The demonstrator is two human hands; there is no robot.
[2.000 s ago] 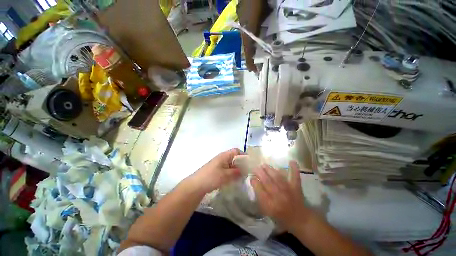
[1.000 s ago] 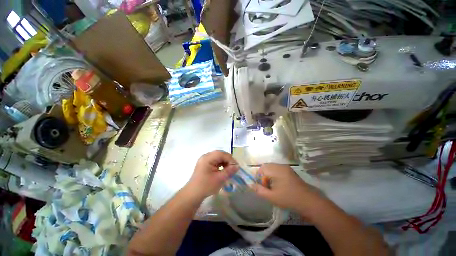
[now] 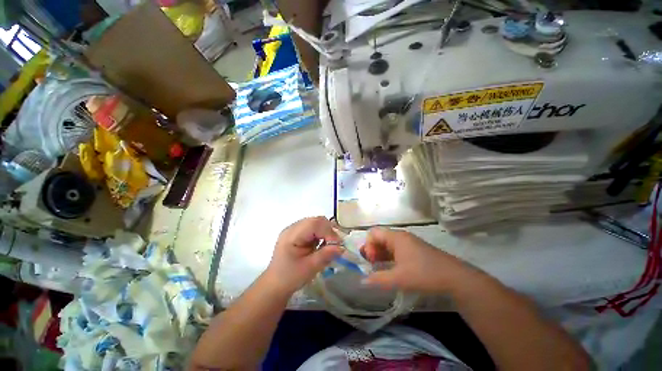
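Observation:
My left hand (image 3: 308,250) and my right hand (image 3: 395,257) are close together at the table's front edge, in front of the needle plate. Between them they pinch a small white fabric piece with blue stripes (image 3: 350,264). Its pale ring-shaped part (image 3: 363,317) hangs below the hands towards my lap. The fingers hide part of the fabric. The sewing machine's needle area (image 3: 379,181) is brightly lit, and the hands are apart from it.
Striped pieces with a round hole (image 3: 267,105) are stacked behind, left of the machine head (image 3: 348,109). A thick stack of white pieces (image 3: 501,181) lies under the machine arm. A phone (image 3: 187,176), a yellow packet (image 3: 120,170) and a crumpled cloth heap (image 3: 134,308) are left. Red cords (image 3: 639,282) hang right.
Both hands have moved back from beside the needle plate and raised the fabric between their fingers; its blue stripes now show. The camera view has shifted.

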